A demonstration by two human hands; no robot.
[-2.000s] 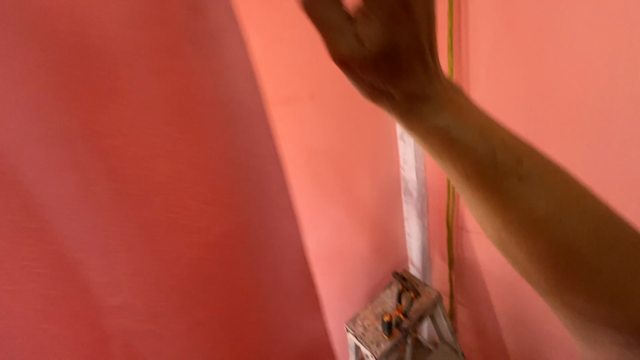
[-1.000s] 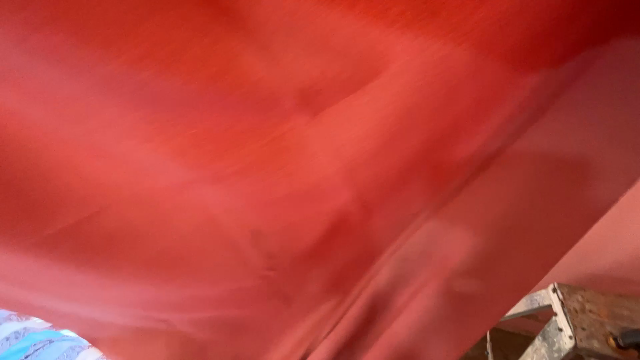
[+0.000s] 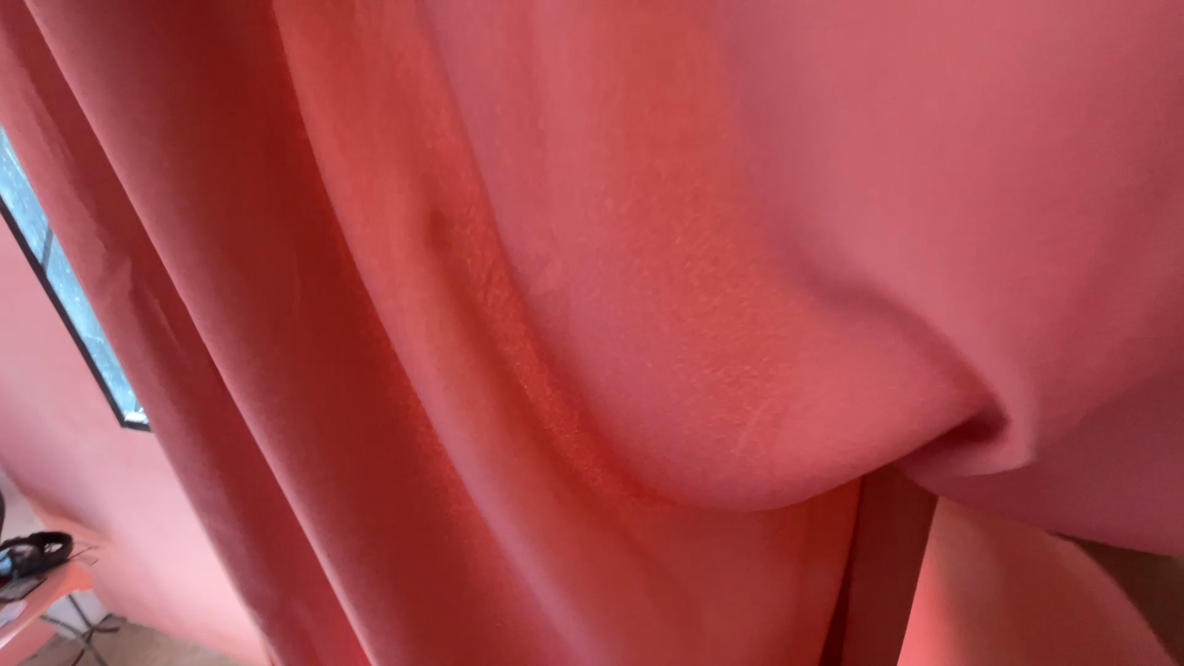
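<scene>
A large red fabric, which looks like a curtain (image 3: 647, 324), fills most of the head view and hangs in long folds very near the camera. At the lower right one fold bunches into a dark pocket, with a narrow hanging strip of the cloth (image 3: 879, 573) under it. Neither my left hand nor my right hand shows; whether the cloth hides them cannot be told.
At the left, a pink wall (image 3: 111, 499) holds a dark-framed window (image 3: 74, 314), partly covered by the cloth's edge. A table (image 3: 55, 592) with a black object (image 3: 42, 552) on it stands at the lower left, its thin metal legs on the floor.
The view has swung away from the wooden-topped stand with tools seen two seconds ago. The bare arm and hand raised there are out of view. Red cloth now hangs in more folds.
</scene>
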